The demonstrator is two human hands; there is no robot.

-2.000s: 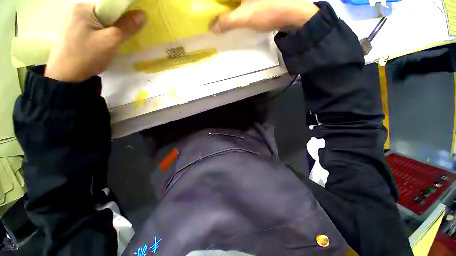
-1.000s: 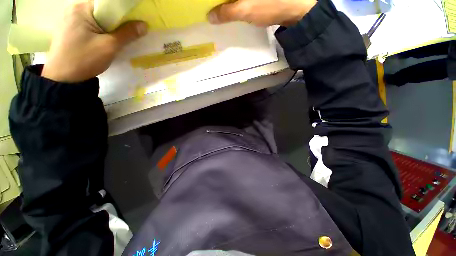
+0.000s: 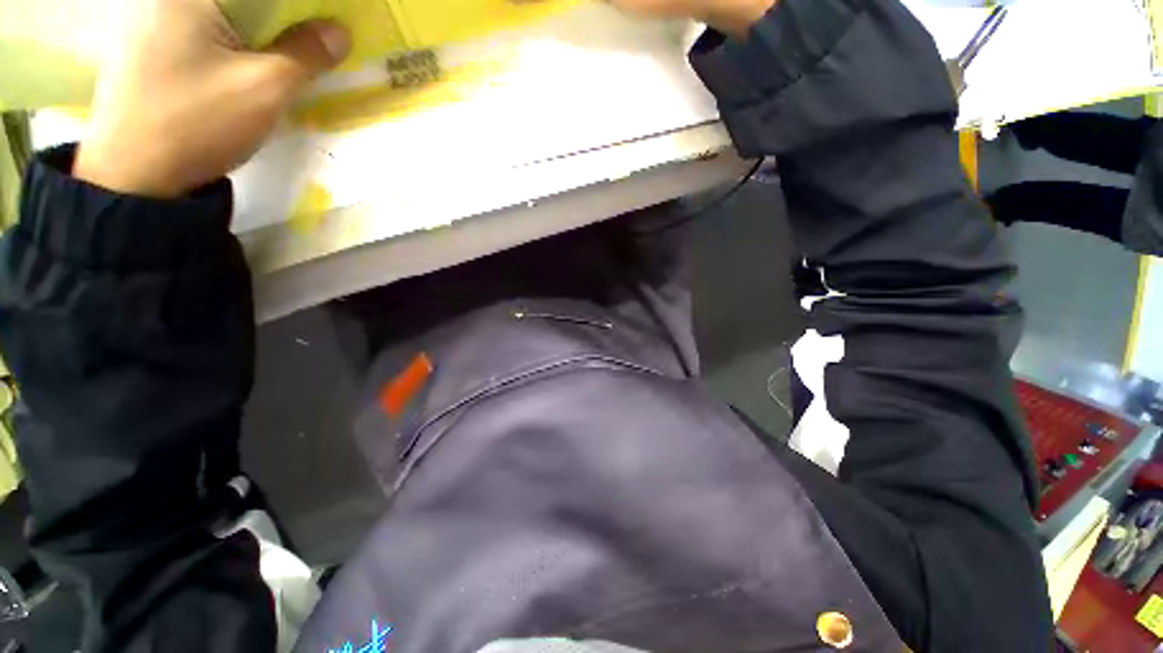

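Observation:
A yellow leather-like panel [image 3: 440, 23] lies over the white bench [image 3: 497, 163] at the top edge of the view, partly cut off. My left hand [image 3: 204, 89] is at the upper left, holding the panel with the thumb on top; the fingers are hidden. My right hand [image 3: 708, 10] is mostly cut off by the top edge. Only its lower part shows beside the panel, and its fingers cannot be seen. A small dark printed code [image 3: 412, 68] shows on the bench at the panel's lower edge, by a yellow tape strip [image 3: 370, 102].
A dark-handled tool [image 3: 976, 45] lies on the bench at upper right. Another person's dark sleeve [image 3: 1071, 138] shows at the right. A red-topped tool area [image 3: 1071, 447] is at lower right. A thin black cord [image 3: 721, 202] hangs at the bench edge.
The view has shifted, so the panel and both hands sit higher in the picture. My right hand has moved further out past the top edge. A sleeve at the right reaches further in.

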